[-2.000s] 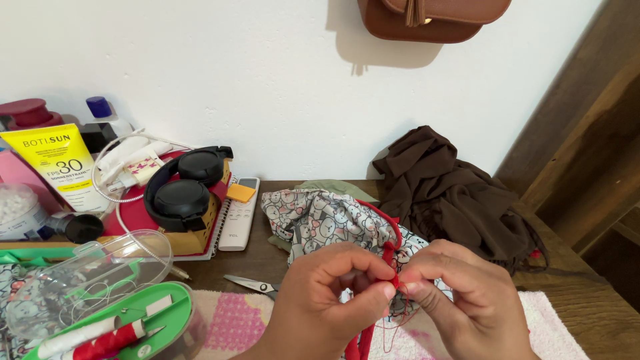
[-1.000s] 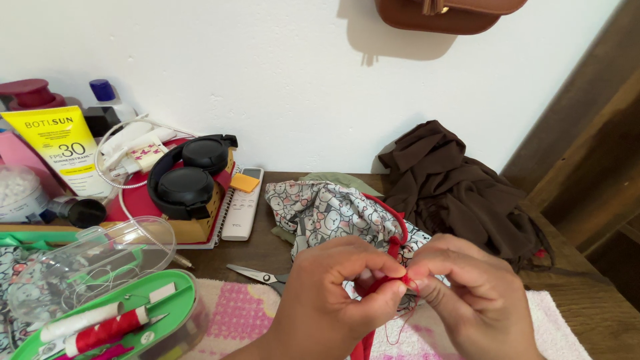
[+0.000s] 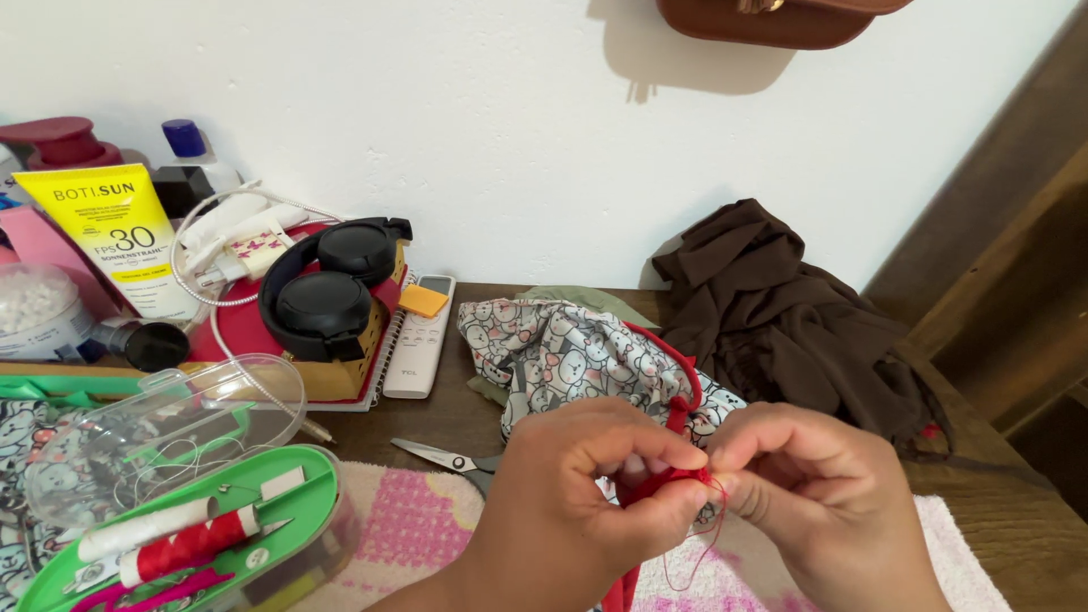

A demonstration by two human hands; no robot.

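My left hand [image 3: 595, 501] pinches a strip of red fabric trim [image 3: 678, 478] between thumb and fingertips. Close against it, my right hand [image 3: 807, 493] has thumb and forefinger together at the trim's edge; whether a needle is between them is hidden. A loop of red thread [image 3: 699, 561] hangs below the fingertips. Behind my hands lies the cartoon-print fabric [image 3: 578, 348], edged by the same red trim. Scissors [image 3: 446, 456] rest left of the hands. The green sewing box [image 3: 314, 476] holds a spool of red thread [image 3: 189, 544] and a spool of white thread [image 3: 149, 529].
A pink and white towel [image 3: 408, 518] lies under my hands. Brown cloth [image 3: 773, 323] is heaped at the back right. At left are a white remote control [image 3: 418, 348], black headphones [image 3: 323, 297], a yellow sunscreen tube [image 3: 110, 238] and a clear plastic lid [image 3: 170, 433]. A brown bag [image 3: 782, 21] hangs above.
Both hands stay together at the red trim, with small shifts of the fingers. The red thread loop hangs lower below the fingertips than a second ago.
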